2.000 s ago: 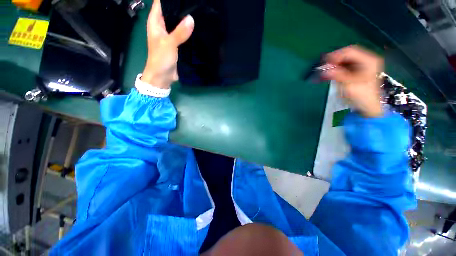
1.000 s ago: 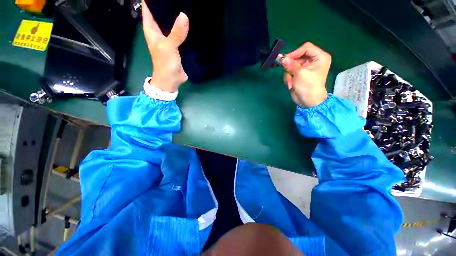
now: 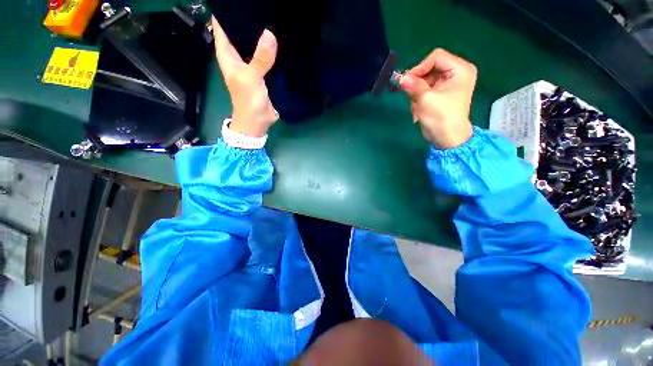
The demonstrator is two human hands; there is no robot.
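A black panel (image 3: 322,50) lies on the green bench at top centre and runs out of the frame. My left hand (image 3: 247,82) rests at its left edge, thumb and fingers spread; whether it grips the panel is hidden by the dark surface. My right hand (image 3: 440,93) pinches a binder clip (image 3: 385,73) by its silver handle. The clip's black bar is at the panel's lower right corner; I cannot tell if it is fitted on the edge. A white clip bin (image 3: 517,118) heaped with black and silver clips stands to the right.
A finished panel (image 3: 139,107) with clips at its corners lies to my left on the green bench (image 3: 322,171). Behind it are a yellow label (image 3: 70,68) and an orange box (image 3: 71,18) with a red button. A grey machine (image 3: 54,250) stands at lower left.
My right hand has come from beside the bin to the panel's right corner, holding the clip. My left hand stays by the panel's left edge. The whole view has shifted slightly.
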